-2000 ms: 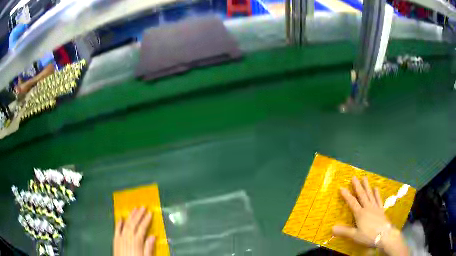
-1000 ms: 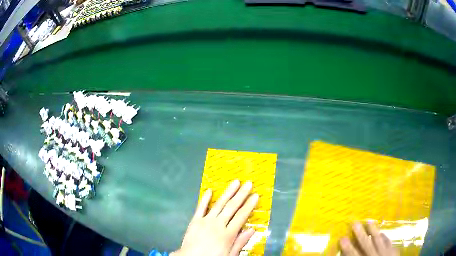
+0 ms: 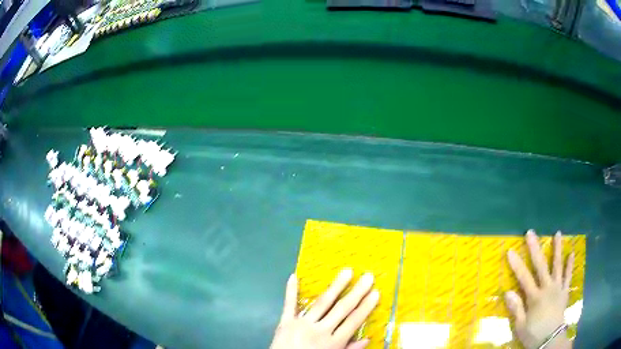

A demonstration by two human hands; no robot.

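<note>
Two yellow adhesive sheets lie flat side by side at the lower right, with a narrow gap between them. My left hand (image 3: 330, 317) lies flat with fingers spread on the smaller left sheet (image 3: 351, 245). My right hand (image 3: 543, 296) lies flat with fingers spread on the right part of the larger sheet (image 3: 453, 272), which shows faint vertical cut lines and bright glare. A thin bracelet is on the right wrist. Neither hand grips anything. The bottom edge of the picture cuts off the sheets and my left wrist.
Clustered rows of untaped units (image 3: 88, 198) with white plugs stand at the left of the dark green bench top (image 3: 225, 204). A brighter green raised strip (image 3: 306, 88) runs across behind. Dark flat mats (image 3: 408, 5) lie at the top edge. More units (image 3: 129, 20) show at the top left.
The larger sheet has moved left and turned straight, now almost against the smaller one. The smaller sheet has moved slightly right and down. My right hand has moved up and right on its sheet.
</note>
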